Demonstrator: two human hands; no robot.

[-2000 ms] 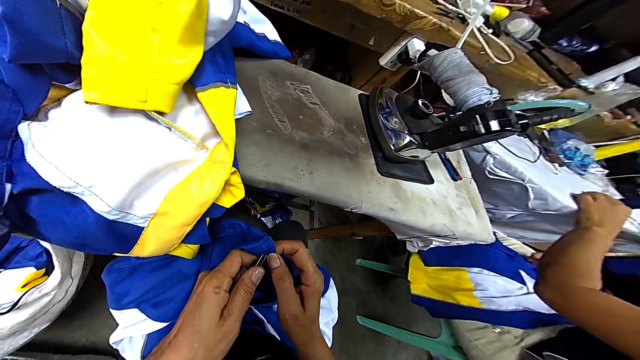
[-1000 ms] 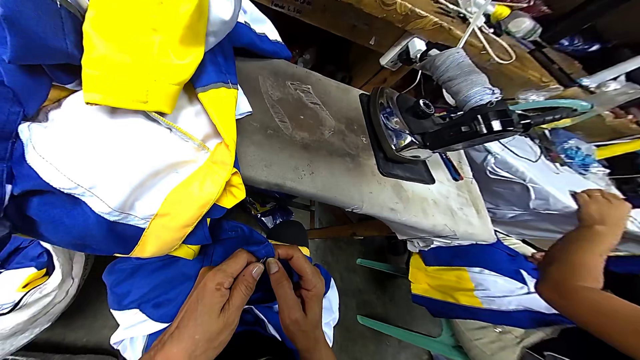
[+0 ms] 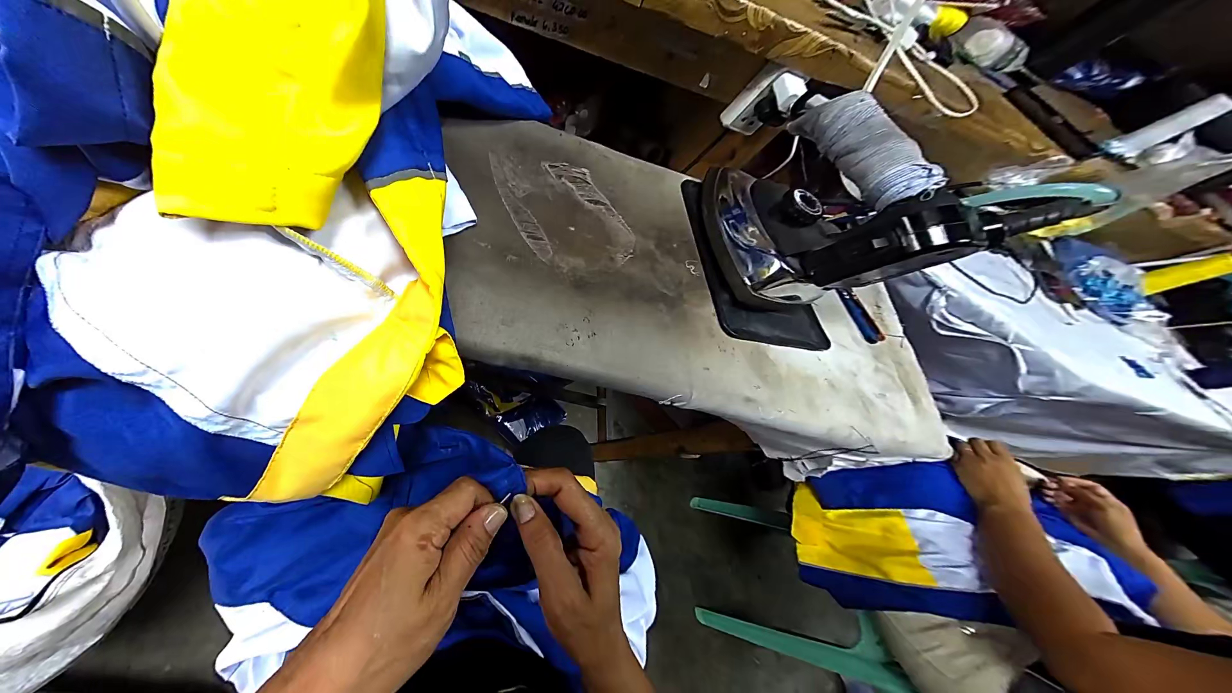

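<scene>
A blue garment with white and yellow parts lies in front of me at the lower middle. My left hand pinches its dark blue cloth between thumb and forefinger, where a small pale tip shows, too small to name. Close beside it, nearly touching, my right hand pinches the same cloth. More blue, white and yellow garments are heaped at the left. Behind my hands stretches a stained, cloth-covered ironing board.
An electric iron stands on a black rest, near a cone of grey thread. At right, a co-worker's hands hold a similar garment. A green plastic chair is below, a white fabric basket at lower left.
The co-worker's near hand has come down from the white cloth to the garment at the board's end, and the other hand has come into view. My hands stay at the blue cloth.
</scene>
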